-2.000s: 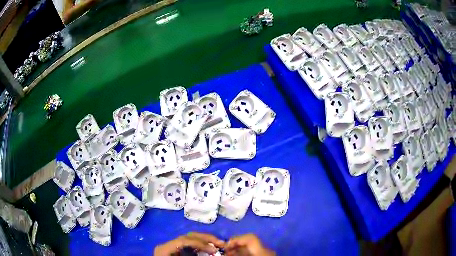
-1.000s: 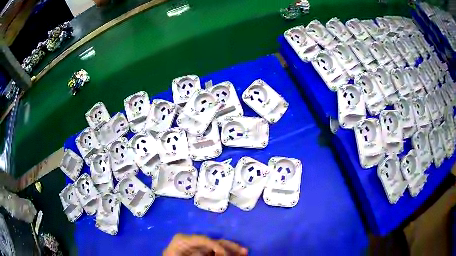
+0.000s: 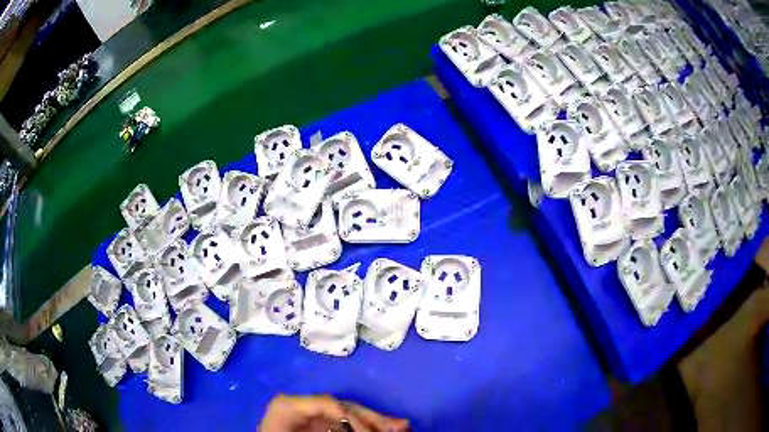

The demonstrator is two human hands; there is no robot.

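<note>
My left hand [image 3: 325, 413] shows at the bottom edge, cut off by it, with the fingers bent and pointing right. A tiny dark spot shows at the fingers; what they hold, if anything, is hidden. My right hand cannot be made out. Many white socket housings [image 3: 449, 297] lie loosely in front of the hand on a blue sheet [image 3: 506, 371], round recesses with dark slots facing up. Some overlap. One housing [image 3: 413, 160] lies tilted at the upper right of the group.
A blue tray [image 3: 628, 359] with rows of white housings stands at the right. A green conveyor belt [image 3: 337, 59] runs behind, carrying a small board cluster [image 3: 139, 126]. More clusters [image 3: 63, 97] sit at the upper left. A brown shape is at the lower right.
The view has shifted, moving the housings left and slightly up in the picture. Two hands showed together at first; now only the left is clear. The left belt cluster now lies farther from the housings.
</note>
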